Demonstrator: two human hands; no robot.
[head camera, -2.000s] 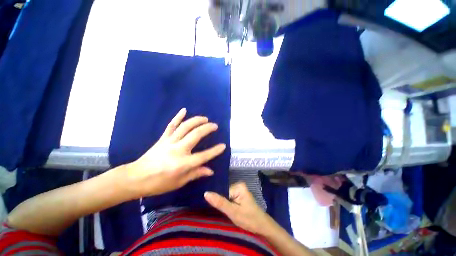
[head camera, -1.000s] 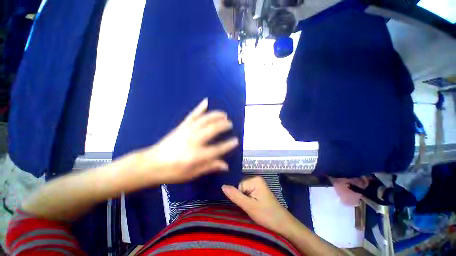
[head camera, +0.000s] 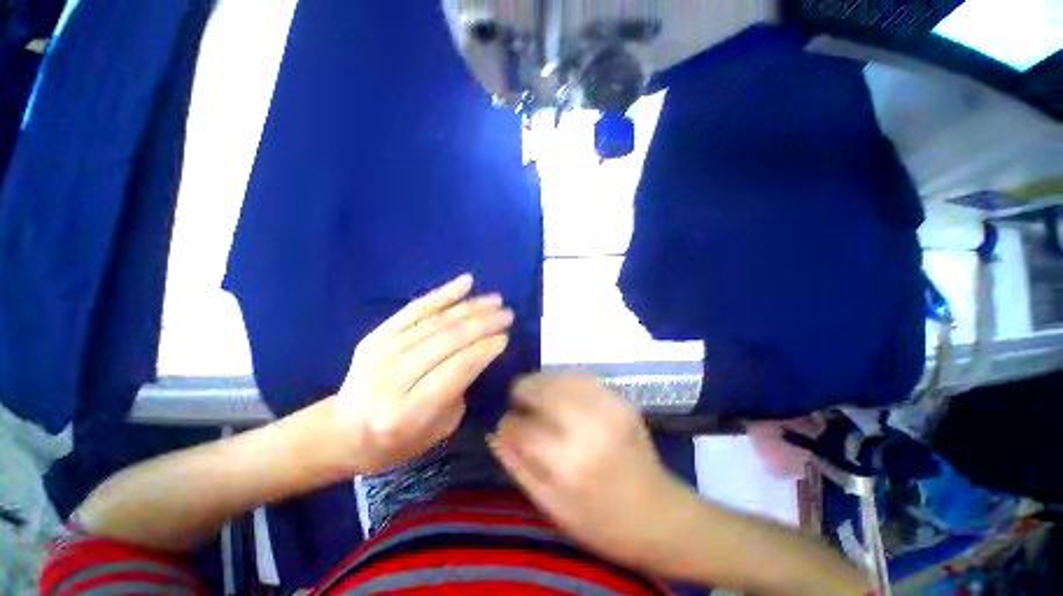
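Note:
A navy cut piece (head camera: 385, 186) lies on the white table, its right edge running up to the presser foot (head camera: 530, 149) under the machine head (head camera: 560, 52). The cloth's lower end hangs over the front edge towards my lap. My left hand (head camera: 426, 378) lies palm down on the cloth near the front edge, fingers extended and close together. My right hand (head camera: 577, 460) is slightly blurred, just beyond the table's front edge, its curled fingers pinching the cloth's right edge. The needle tip is too small to tell.
A navy stack (head camera: 775, 233) lies right of the needle. Long navy panels (head camera: 93, 210) drape over the table at left. A grey ruler (head camera: 653, 387) runs along the front edge. A blue knob (head camera: 613, 136) hangs from the head; a lit panel (head camera: 1002, 29) is upper right.
The navy piece has advanced away from me under the head, and its lower part now narrows. My left hand's fingers have closed together. My right hand has moved up to the cloth's edge.

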